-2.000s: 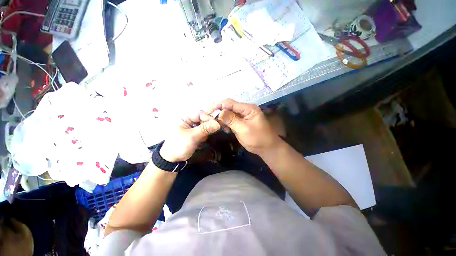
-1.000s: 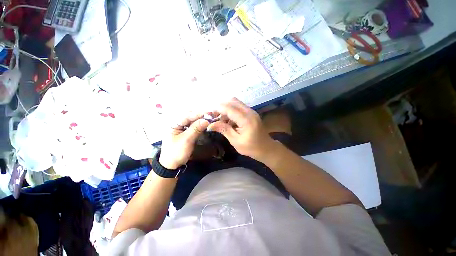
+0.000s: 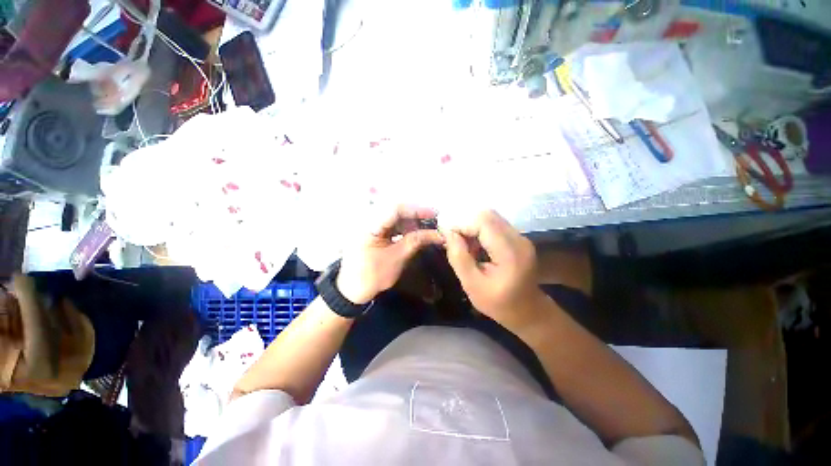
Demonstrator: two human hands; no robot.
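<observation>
My left hand (image 3: 387, 258) and my right hand (image 3: 492, 264) are close together over my lap, just in front of the table's front edge. The left fingertips pinch a small dark metallic-looking piece (image 3: 425, 223), possibly a bobbin or bobbin case. The right thumb and fingertips are pinched beside it; whether they hold a thread or part of the piece cannot be told. Cherry-print fabric (image 3: 228, 196) lies heaped on the white table to the left of my hands.
Snips with a blue and red handle (image 3: 652, 141) lie on paper notes (image 3: 629, 168) at right. Orange-red scissors (image 3: 764, 173) lie further right. A smartphone (image 3: 246, 71) is upper left. The sewing machine (image 3: 720, 45) stands at the back right. A blue basket (image 3: 246, 309) is below the table.
The view has shifted left, so the table things appear further right. My hands stay together; the right fingers have drawn back slightly from the left and are more curled.
</observation>
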